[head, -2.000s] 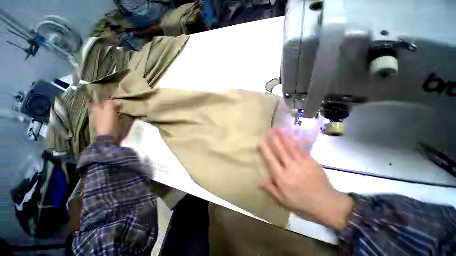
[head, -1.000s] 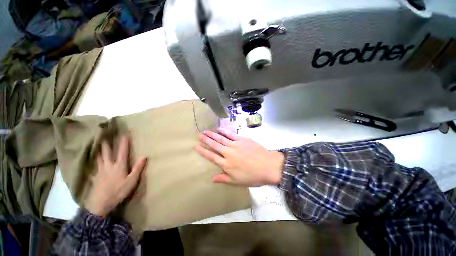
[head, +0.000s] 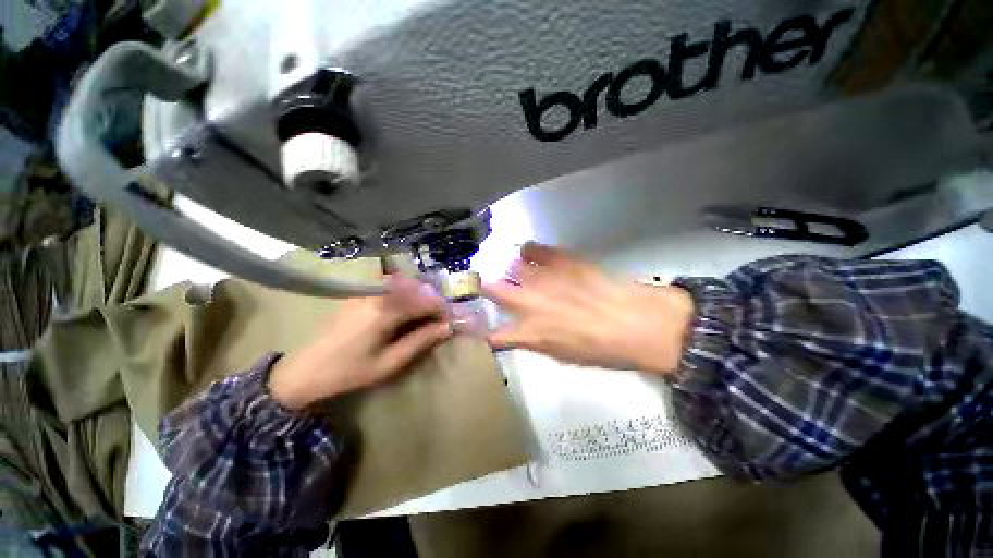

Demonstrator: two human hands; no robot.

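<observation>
A large tan garment panel (head: pixel 436 436) lies flat on the white table, its upper right corner under the needle area of the grey sewing machine head (head: pixel 436 120). My left hand (head: pixel 365 343) rests on the panel, its thumb and fingertips together at the edge beside the presser foot; whether they pinch cloth is blurred. My right hand (head: pixel 588 311) is just right of the needle, fingers spread and pointing left, palm down near the bed. The small cream knob (head: pixel 463 286) sits between the two hands. The needle tip is hidden by glare and fingers.
Black thread snips (head: pixel 800 226) lie on the machine bed at the right. A white ridged knob (head: pixel 319 160) is on the machine face. Bundled tan cloth (head: pixel 65 436) hangs at the left. A printed ruler scale (head: pixel 615 436) marks the table front. Tan cloth (head: pixel 653 523) lies below the edge.
My left hand has moved right from the middle of the panel to the needle area. My right hand has come off the panel to the needle's right. The view has shifted toward the machine.
</observation>
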